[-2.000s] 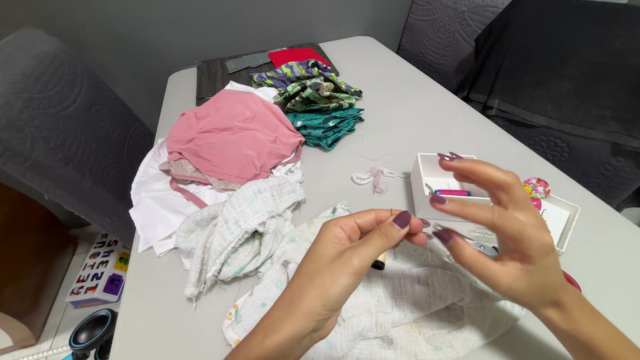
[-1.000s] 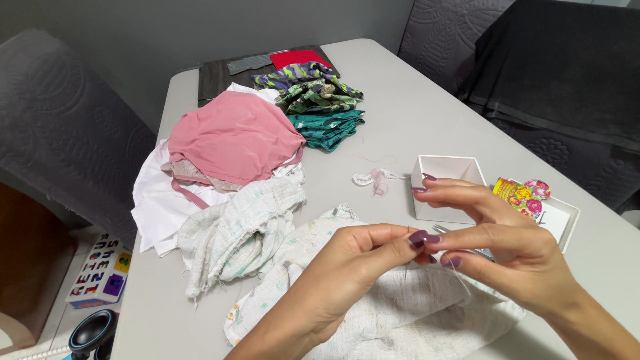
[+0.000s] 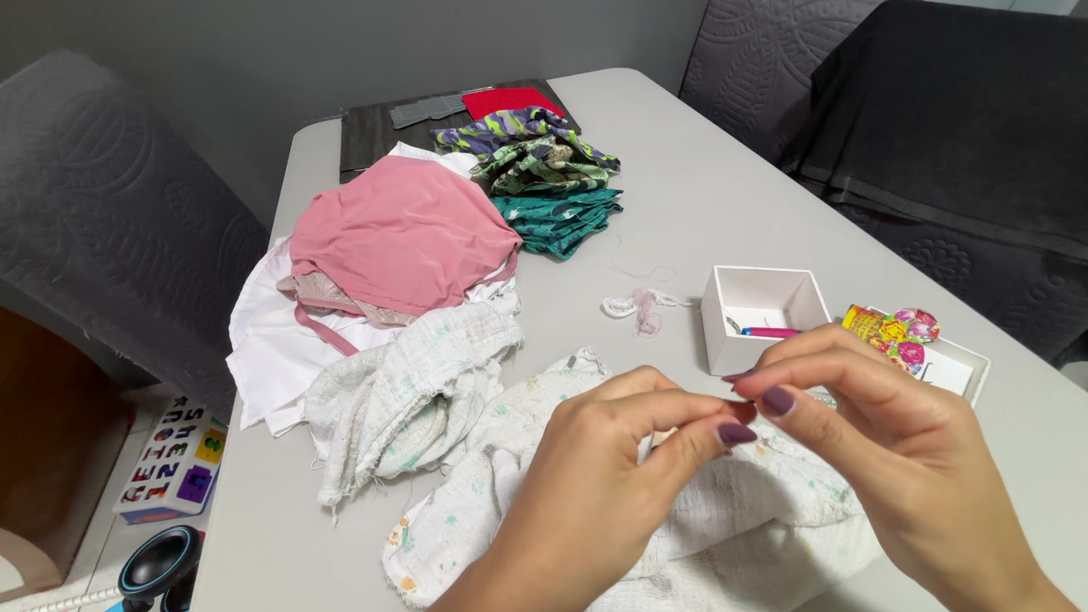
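Observation:
My left hand (image 3: 629, 459) and my right hand (image 3: 867, 425) meet fingertip to fingertip above a white printed gauze cloth (image 3: 476, 510). Thumb and forefinger of the left hand are pinched together; whatever lies between them is too small to tell. The right thumb and forefinger are also close together at that spot, and no object shows clearly between them. Behind the right hand stands a white open box (image 3: 722, 340) with a pink and blue tool (image 3: 769, 332) inside. Thin pink and white threads (image 3: 646, 310) lie left of the box.
A pink garment (image 3: 408, 229) lies on white cloth (image 3: 263, 340) at left, beside a frayed gauze piece (image 3: 408, 399). Folded green cloth (image 3: 557, 221) and patterned cloths (image 3: 544, 166) are farther back. A floral item (image 3: 901, 336) rests on a white tray (image 3: 977, 374) at right.
The fingers of my right hand have drawn in closer to the left fingertips. The floral item, partly hidden behind the right hand two seconds ago, now shows more fully.

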